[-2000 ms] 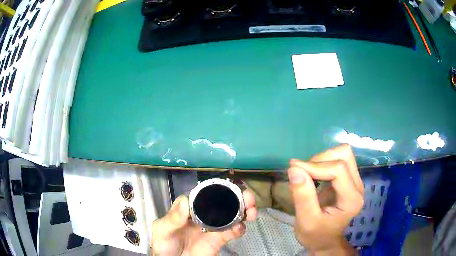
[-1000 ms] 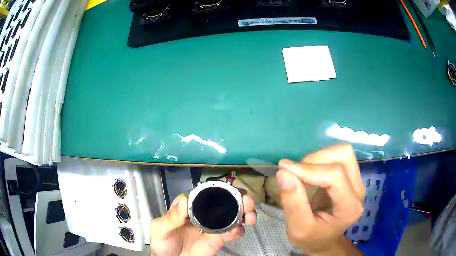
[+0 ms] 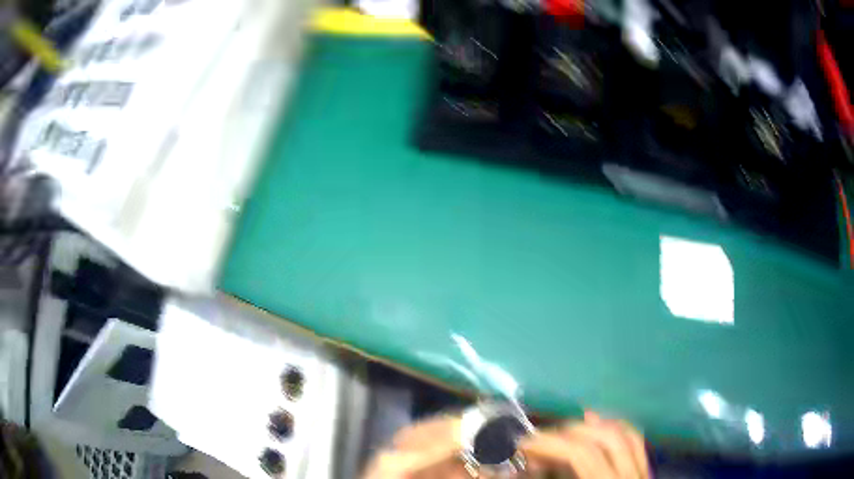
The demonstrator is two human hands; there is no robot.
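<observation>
The round watch unit (image 3: 496, 438), with a silver ring and dark face, is small and blurred at the bottom edge of the view, just below the bench edge. My left hand (image 3: 417, 451) holds its left side. My right hand (image 3: 592, 451) is at its right side, with the fingers against the rim. Both hands are blurred and cut off by the bottom edge, so the fingertips are unclear. No film can be made out in the right fingers.
A green mat (image 3: 421, 243) carries a white square card (image 3: 697, 279) at right. A black fixture (image 3: 562, 164) stands behind it. Stacked white trays (image 3: 201, 159) are at left. A white side surface (image 3: 220, 374) holds several round units below the bench edge.
The view has swung left and tilted, and is now blurred. My right hand has come to the unit from its raised pinch. The pale film between its fingers no longer shows.
</observation>
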